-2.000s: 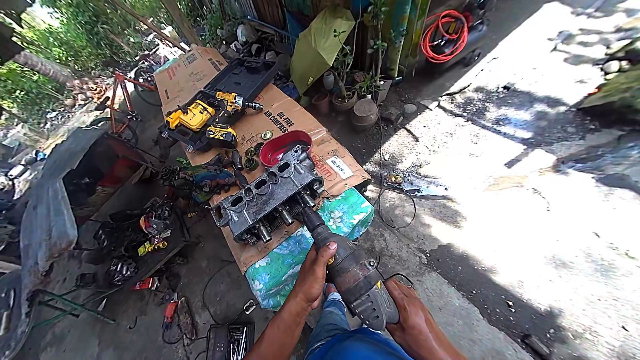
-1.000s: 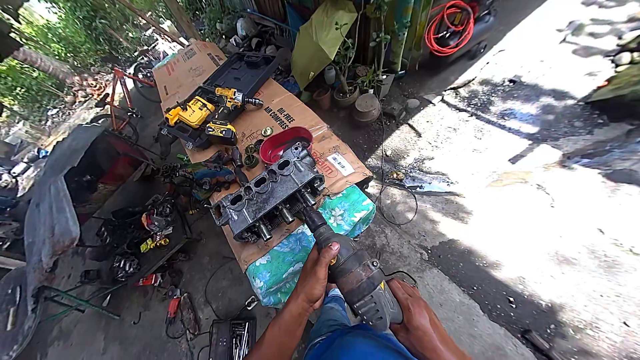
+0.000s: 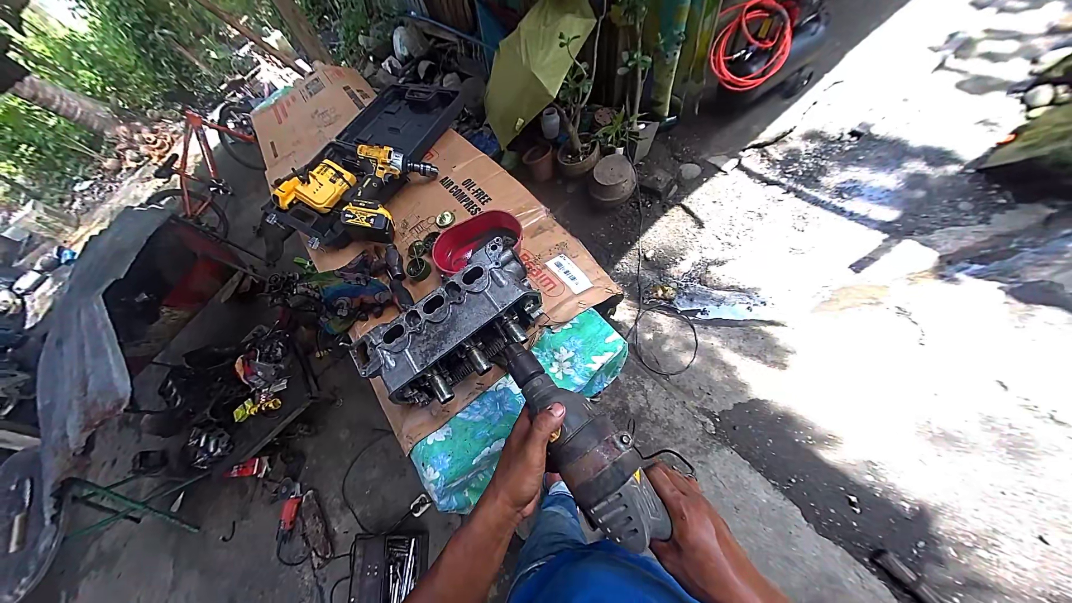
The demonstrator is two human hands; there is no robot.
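Note:
My left hand (image 3: 528, 459) is wrapped around the front part of a large grey and black corded power tool (image 3: 595, 456), its thumb on top. My right hand (image 3: 691, 519) grips the tool's rear end, where the handle is mostly hidden. From the tool's nose a dark chuck (image 3: 523, 365) reaches up to the side of a metal engine cylinder head (image 3: 448, 314); the exact contact point cannot be told. The cylinder head lies tilted on cardboard (image 3: 578, 251), with several round metal stubs along its near side. Just behind it sits a red oval basin (image 3: 477, 239).
A yellow cordless drill (image 3: 381, 172) and an open black case (image 3: 402, 121) lie on the cardboard's far part. Green floral cloth (image 3: 465, 444) covers the table's near end. A toolbox (image 3: 356, 561) stands below left. A black cable (image 3: 695, 343) loops on the concrete at right.

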